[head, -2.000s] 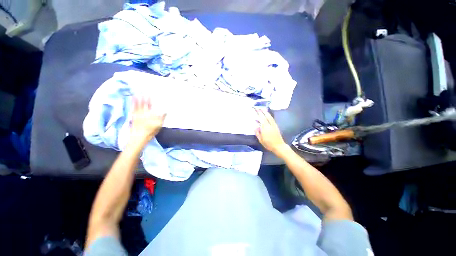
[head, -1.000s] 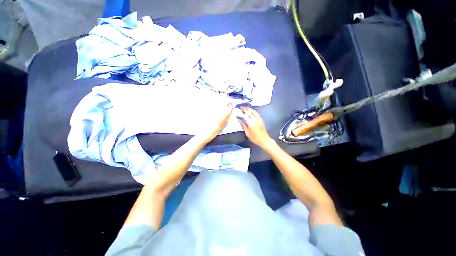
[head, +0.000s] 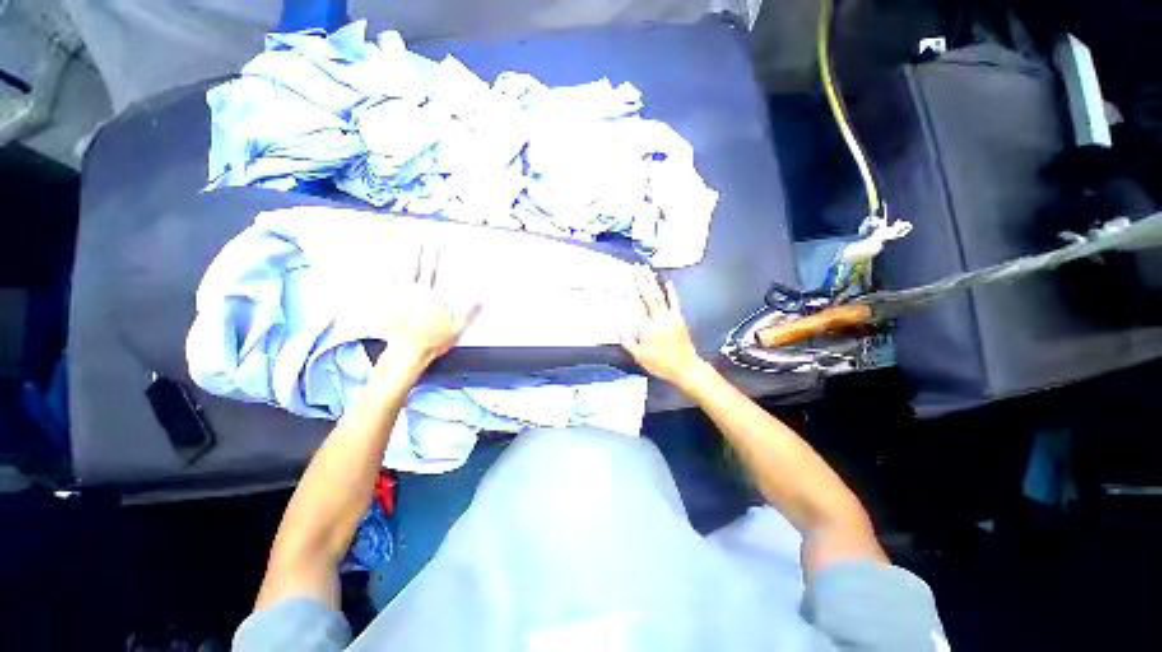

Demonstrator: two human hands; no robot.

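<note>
A pale blue shirt (head: 535,290), glaring white in its middle, lies flat near my body, with bunched folds at its left and a part hanging toward me below a dark strip. My left hand (head: 427,316) lies on the shirt's middle, fingers spread. My right hand (head: 660,334) rests on its right end, fingers apart, at the cloth's edge. The steam iron (head: 809,334), with an orange-brown handle, stands at the right table edge, away from both hands.
Crumpled light blue shirts (head: 459,147) lie at the back of the dark padded table (head: 140,280). A black rectangular object (head: 179,418) lies at left front. A greyish hose (head: 1007,264) runs right; a yellowish hose (head: 845,121) rises from the iron area. A covered table (head: 1007,229) stands right.
My left hand moved from left on the shirt to beside my right hand, then back to the shirt's middle. My right hand stayed near the right end and now lies flatter.
</note>
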